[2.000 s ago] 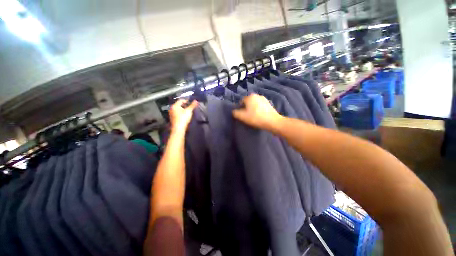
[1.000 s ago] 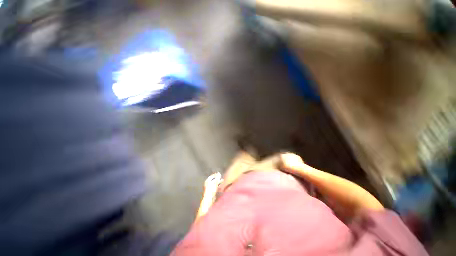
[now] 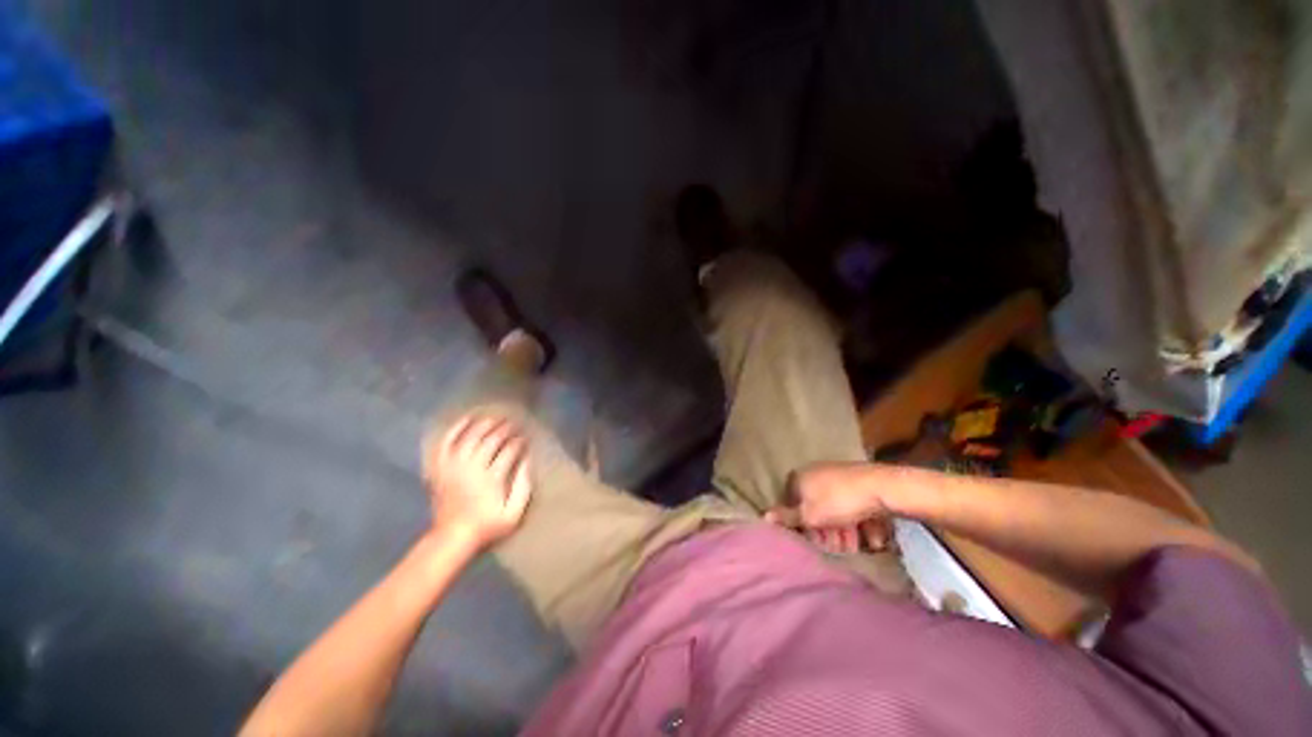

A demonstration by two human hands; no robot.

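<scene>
No garment or iron is in my hands in view. My left hand point(image 3: 482, 478) lies on my tan trouser leg point(image 3: 561, 540) near the knee, with its fingers spread a little and nothing seen in it. My right hand point(image 3: 839, 504) is curled low against my lap, beside the hem of my pinkish shirt point(image 3: 806, 634). Its palm side is hidden, so I cannot tell whether it holds something or grips the trousers.
A blue crate point(image 3: 51, 159) stands on the grey floor point(image 3: 274, 461) at the upper left. Tan cloth point(image 3: 1209, 159) hangs at the upper right. Under it, a brown wooden surface point(image 3: 1007, 554) carries small dark, yellow and red items. My dark shoes are on the floor ahead.
The view has swung from the garment rack down to my lap and legs. Both hands have left the hanging garments. My left hand is now on my leg, my right at my lap.
</scene>
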